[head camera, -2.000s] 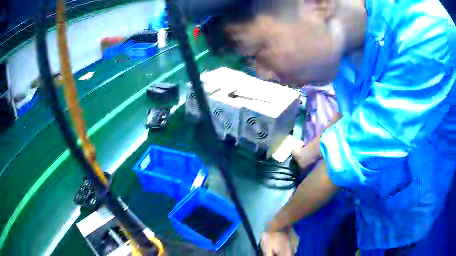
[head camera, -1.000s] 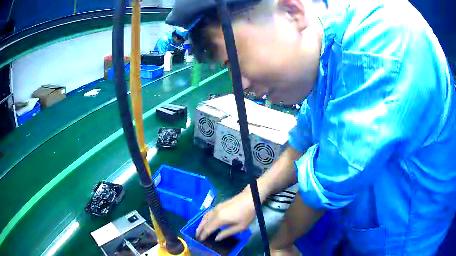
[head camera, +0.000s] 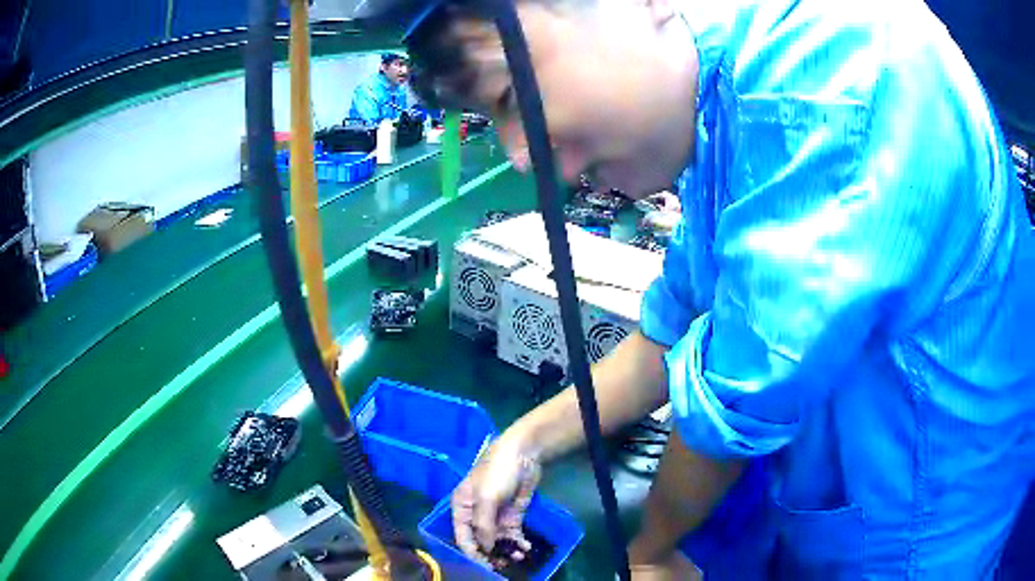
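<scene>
Neither of my hands is in view. Nearest are a white-grey screw feeder (head camera: 284, 531), cut off by the bottom edge, and the yellow top of a hanging screwdriver (head camera: 428, 565) with its black cable (head camera: 272, 227) and yellow strap (head camera: 303, 193). A blue bin (head camera: 565, 524) holds small dark pieces, probably screws. Another person's hand (head camera: 499, 494) reaches into it, some dark pieces at the fingertips. A second blue bin (head camera: 420, 440) stands behind it, touching or nearly so.
A person in blue (head camera: 817, 227) leans in from the right. Circuit boards in black housings (head camera: 257, 451) and black blocks (head camera: 403, 259) lie on the green surface (head camera: 148, 375). White fan-vented boxes (head camera: 528, 323) stand in the centre. Another black cable (head camera: 556, 238) hangs across the view.
The view has swung, then nearly settled. The other person's hand came into the front bin, and its fingers have since drawn together over the dark pieces. The distant worker's head has lifted.
</scene>
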